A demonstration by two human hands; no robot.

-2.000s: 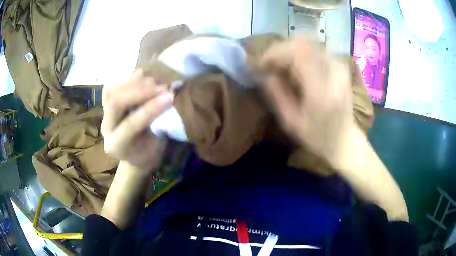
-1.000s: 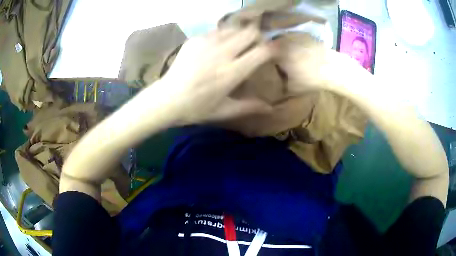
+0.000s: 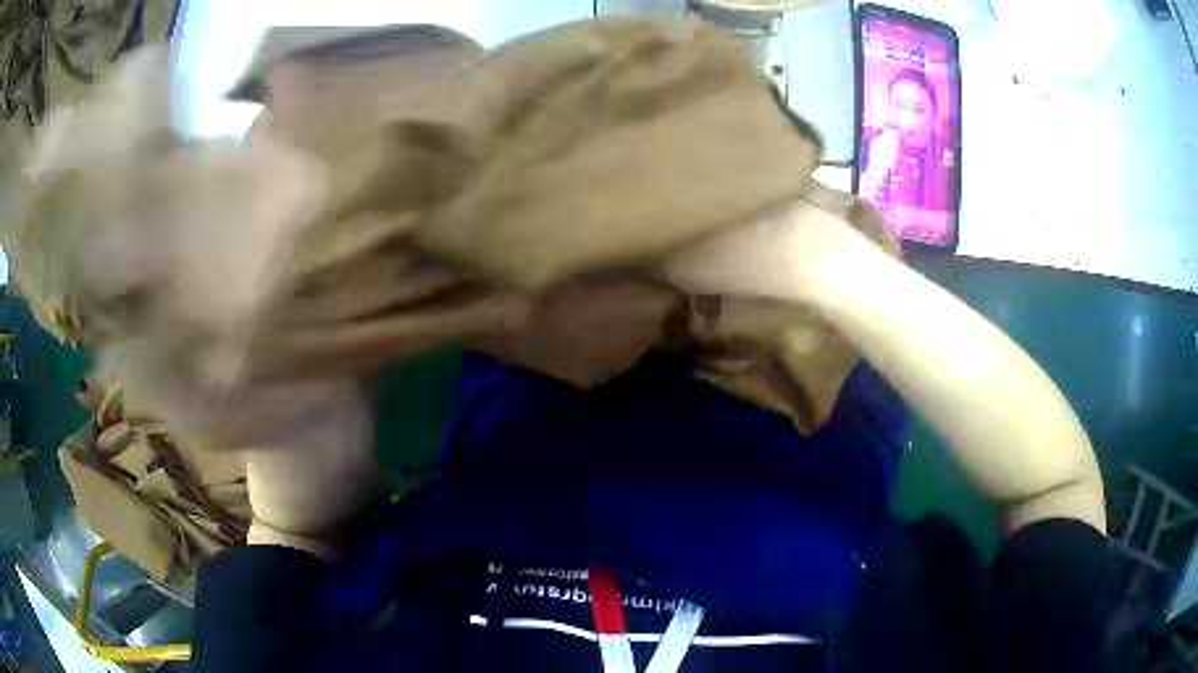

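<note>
A brown jacket (image 3: 618, 158) is bunched across the front of me, over the table's front edge and my lap. Its left part is raised and strongly blurred. My left hand (image 3: 283, 427) is at the lower left of this cloth, blurred and partly covered, and holds it. My right hand (image 3: 742, 256) reaches into or under the middle of the jacket; the wrist shows, but cloth hides the fingers. No white pad can be made out.
A smartphone (image 3: 907, 132) with a pink screen lies on the white table (image 3: 1051, 171) at right. Part of the machine bed (image 3: 817, 72) shows behind the cloth. More brown garments (image 3: 145, 493) hang at left above a yellow frame (image 3: 92, 605).
The white pad seen earlier is out of sight. My left hand has moved from the middle to the left with cloth. The jacket is spread wider leftward, and cloth now covers my right hand.
</note>
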